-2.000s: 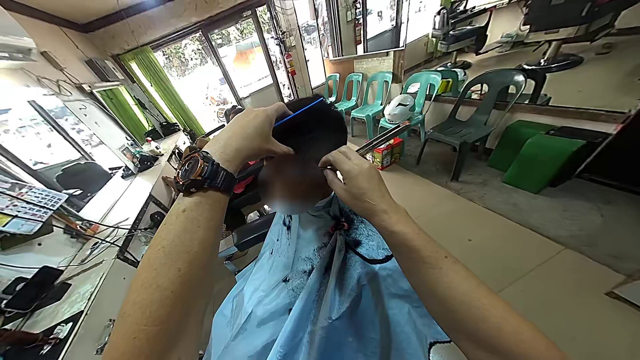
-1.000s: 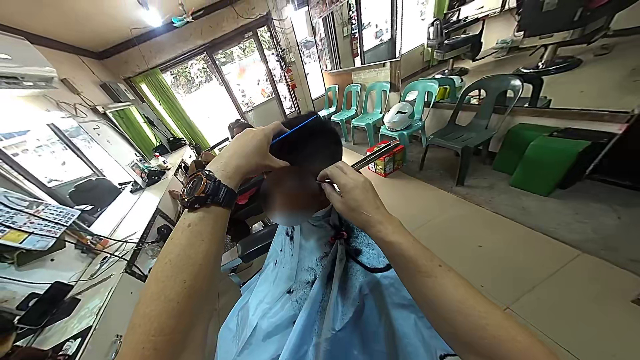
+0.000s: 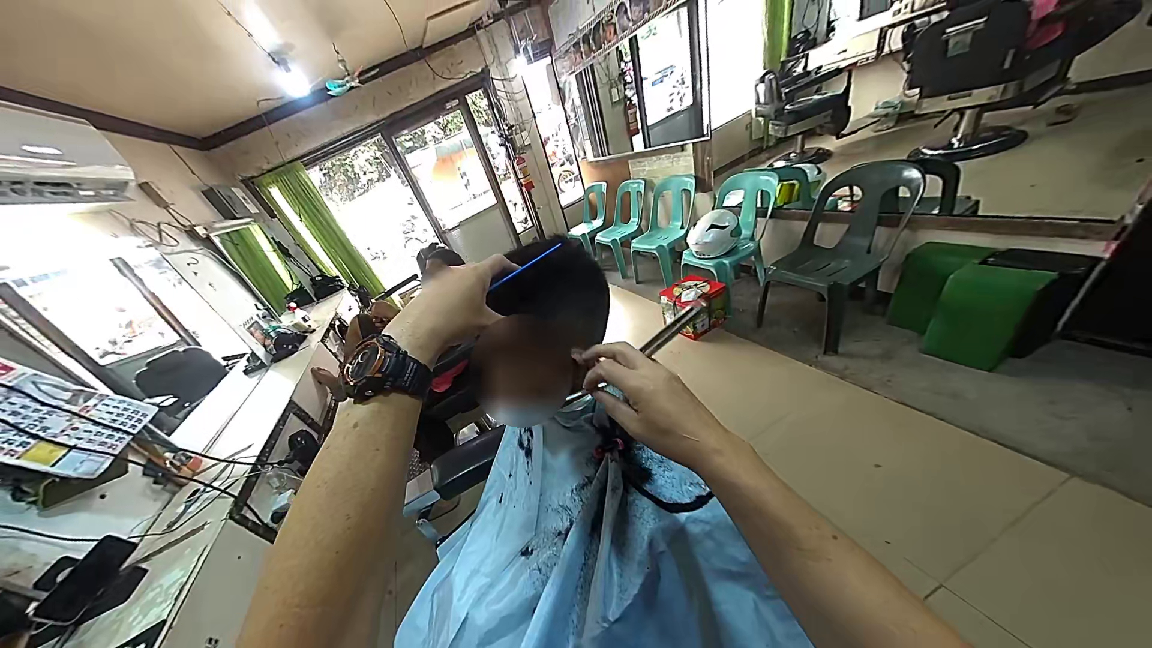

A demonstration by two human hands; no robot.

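Observation:
A seated person with short dark hair (image 3: 562, 292) wears a light blue barber's cape (image 3: 576, 549) strewn with cut hair. My left hand (image 3: 459, 301), with a watch (image 3: 385, 367) on the wrist, grips a blue comb (image 3: 526, 265) against the hair at the top of the head. Beside the ear, my right hand (image 3: 643, 391) is closed around a slim metal tool (image 3: 673, 329), apparently haircutting scissors, whose blades point up and away from the head. Its handle is partly hidden by the fingers.
Left of the cape runs a long counter (image 3: 238, 432) with cables and small items. Behind stand green plastic chairs (image 3: 661, 220), one bearing a white helmet (image 3: 714, 234). A red box (image 3: 693, 304) is on the floor, a dark plastic chair (image 3: 846, 243) to its right.
The view has shifted somewhat. Both hands stay at the head, the left with the comb in the hair and the right with the metal tool beside the ear.

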